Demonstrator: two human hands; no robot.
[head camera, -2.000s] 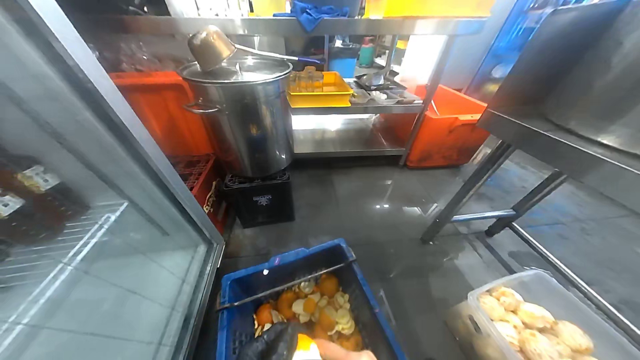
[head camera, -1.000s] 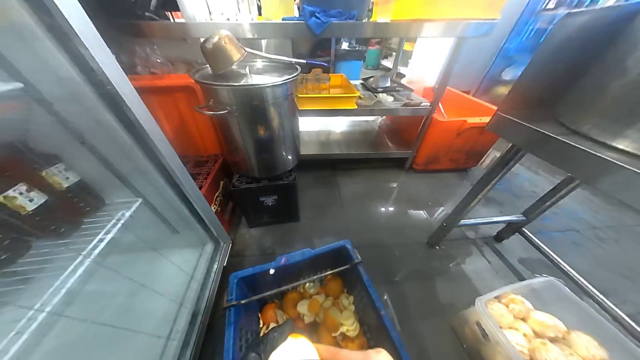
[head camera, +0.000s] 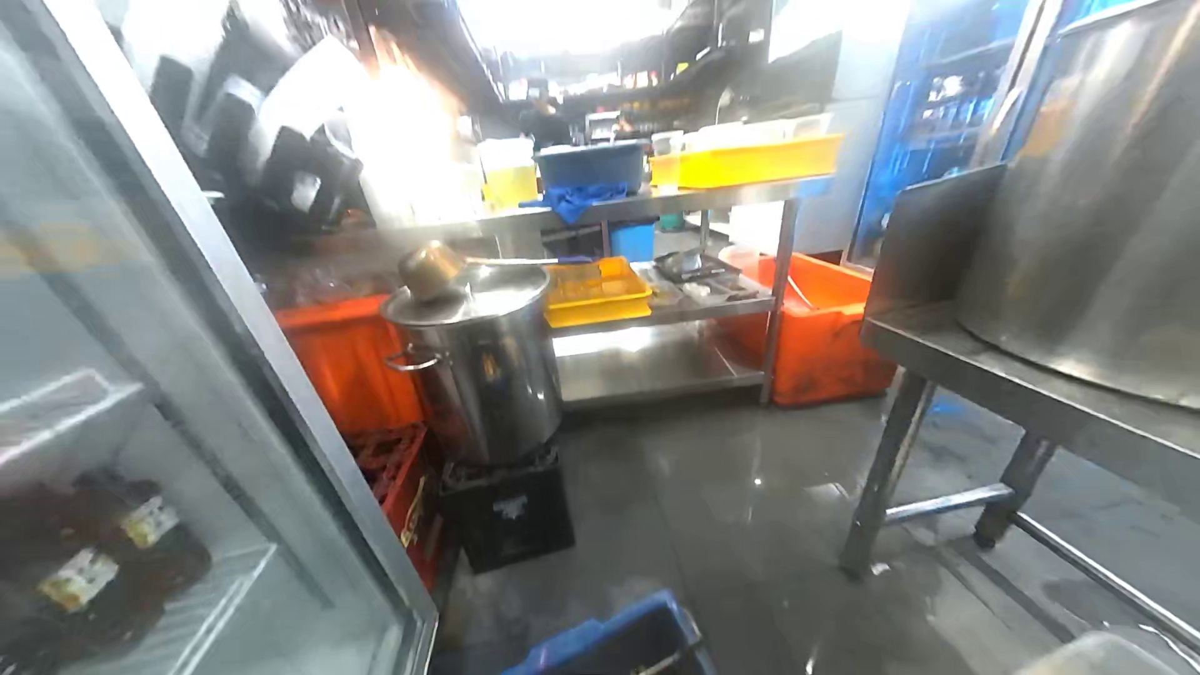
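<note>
Neither of my hands shows in the head view now. At the bottom edge, the blue plastic crate (head camera: 600, 637) shows only its far rim and corner; its contents are cut off below the frame. A corner of the translucent plastic tub (head camera: 1092, 656) appears at the bottom right. Ahead, a large lidded steel stockpot (head camera: 492, 375) stands on a black crate (head camera: 511, 516), with a metal ladle (head camera: 436, 272) lying on its lid.
A glass fridge door (head camera: 253, 309) borders the left side. A steel shelf table (head camera: 656, 375) holds a yellow tray (head camera: 600, 295). Orange tubs (head camera: 830, 328) stand beside it. At the right, a steel stand (head camera: 900, 450) bears a large metal pot (head camera: 1097, 197). The dark floor (head camera: 712, 525) looks wet.
The view has tilted up. The hand seen over the blue crate, with the orange and pale pieces there, has left the frame; most of the tub at the right has too.
</note>
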